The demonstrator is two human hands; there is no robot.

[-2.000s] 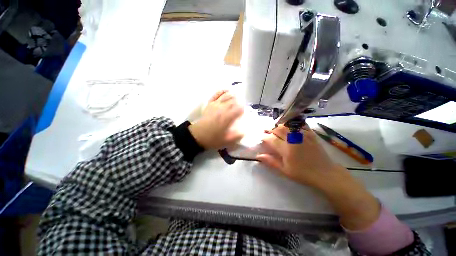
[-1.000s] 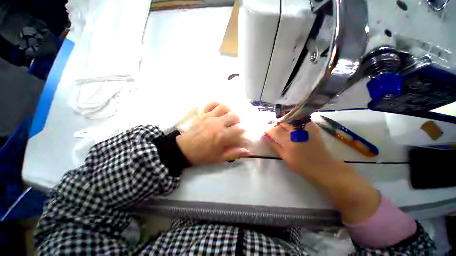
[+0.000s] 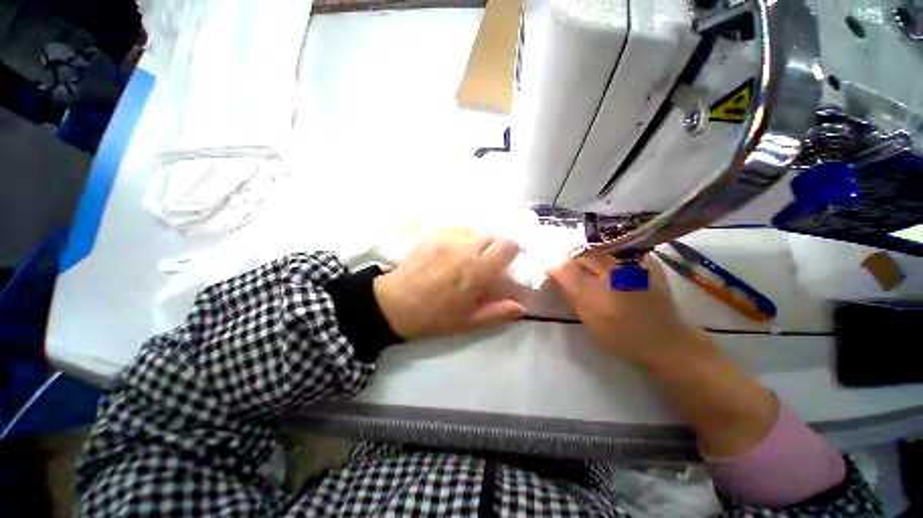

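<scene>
A white fabric piece point(image 3: 532, 265) lies at the needle area under the sewing machine head point(image 3: 592, 101), mostly lost in lamp glare. My left hand point(image 3: 450, 283) rests palm down on the left of it, fingertips towards the needle. My right hand point(image 3: 617, 309) is on its right side, fingertips close to the presser foot, partly behind the blue knob point(image 3: 628, 277). The fingers of both hands press at the fabric; glare hides its edges and how firmly each hand grips.
A stack of white pieces point(image 3: 228, 91) with thin white cords point(image 3: 207, 192) is at upper left. Thread snips point(image 3: 724, 283) lie right of my right hand. A black case point(image 3: 878, 344) is far right. A cardboard piece point(image 3: 492, 61) stands behind. The ruler-like strip point(image 3: 486, 433) runs along the front edge.
My left hand has moved down from beside the needle and lies flatter. My right hand stays near the needle. The dark bent piece near my left hand is no longer seen. The view has shifted.
</scene>
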